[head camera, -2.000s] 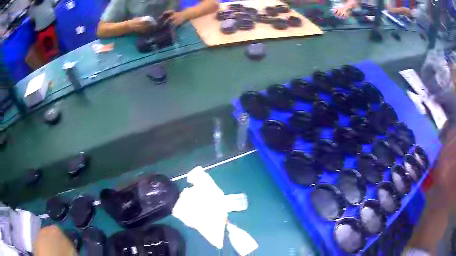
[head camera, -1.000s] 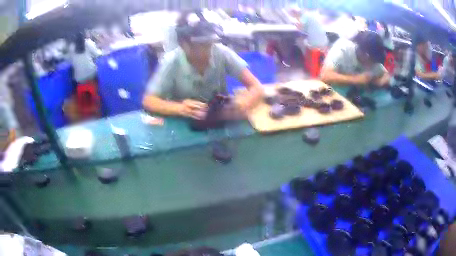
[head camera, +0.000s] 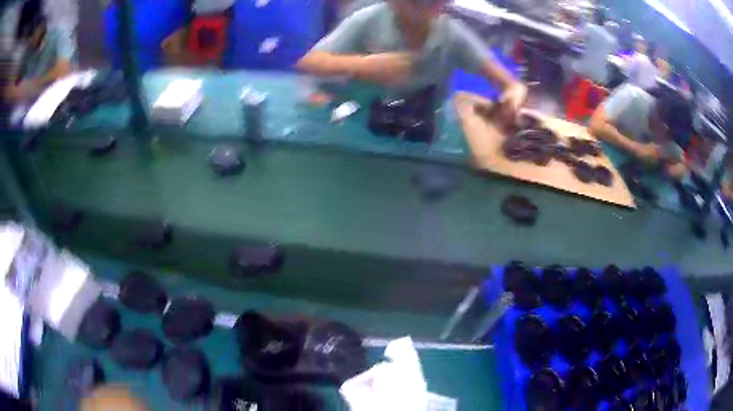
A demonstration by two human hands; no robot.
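A glossy black two-well housing [head camera: 301, 347] lies at the near edge of the bench, and part of a second one [head camera: 273, 395] shows below it, cut off by the bottom edge. Several loose black covers [head camera: 188, 319] lie to their left. A crumpled white cloth [head camera: 391, 384] lies right of the housings. The blue tray [head camera: 503, 353] at right holds rows of round black parts. A small blurred patch of my left hand [head camera: 112, 399] shows at the bottom edge near the covers; its fingers cannot be made out. My right hand is out of the picture.
A green conveyor [head camera: 337, 217] carrying scattered black parts crosses ahead. Beyond it, a person reaches to black parts on a tan board [head camera: 554, 178]. A white carton [head camera: 177, 101] stands far left. Clear strips [head camera: 482, 315] lie by the tray corner. White material [head camera: 64, 293] is at left.
The view has swung up, then partly down and leftward. My right arm, earlier at the right edge, is gone from view. The person opposite has moved a hand onto the tan board.
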